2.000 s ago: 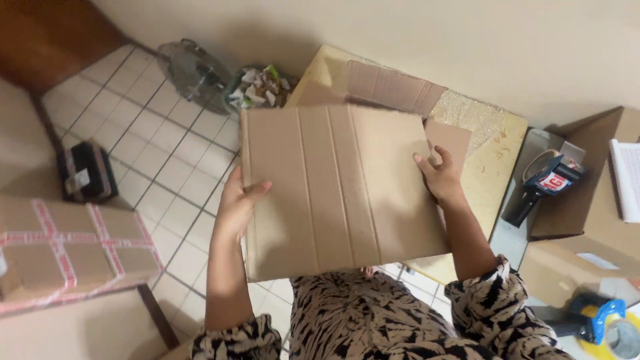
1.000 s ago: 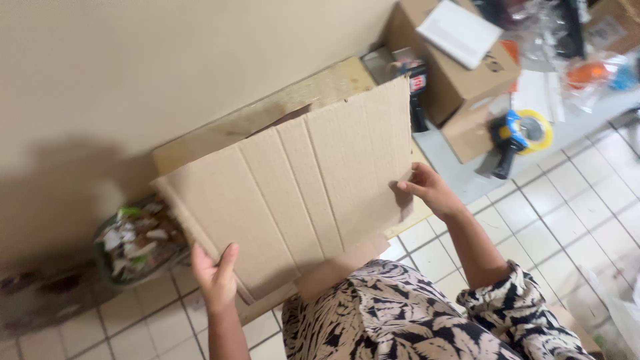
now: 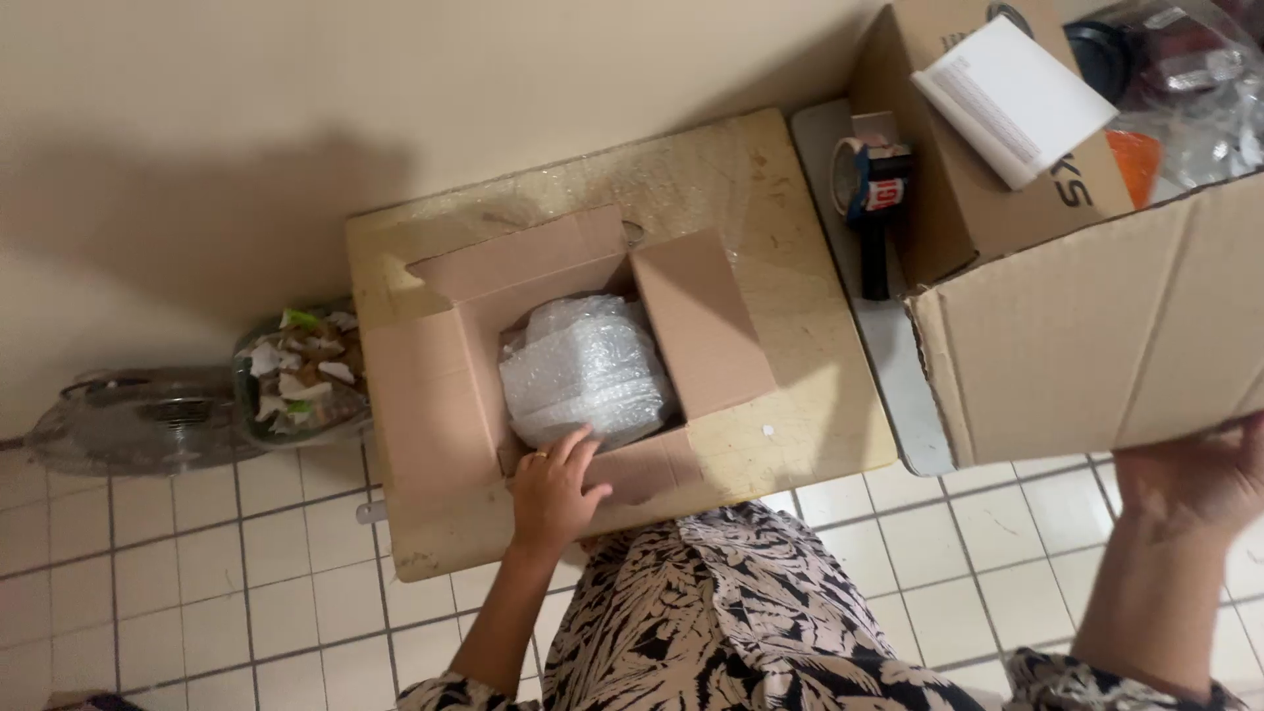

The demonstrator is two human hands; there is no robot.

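Note:
An open cardboard box (image 3: 703, 326) with its flaps folded outward stands on a wooden table (image 3: 820, 395). Inside it lies a bundle in bubble wrap (image 3: 585, 370). My left hand (image 3: 555, 491) is at the box's near side, its fingertips at the near edge of the bundle; whether they touch it I cannot tell. My right hand (image 3: 1190, 474), at the far right, holds a flat cardboard sheet (image 3: 1096, 331) from below by its lower edge. The sheet runs out of view on the right.
Right of the table, a tape dispenser (image 3: 874, 197) lies on a grey surface (image 3: 894, 365) beside a cardboard box (image 3: 943, 168) topped by a white printed paper (image 3: 1017, 99). A bin of scraps (image 3: 301, 380) and a fan (image 3: 138, 420) stand on the tiled floor at the left.
My left hand has let go of the cardboard sheet and is now at the open box. My right hand has carried the sheet to the right, uncovering the box and the wrapped bundle.

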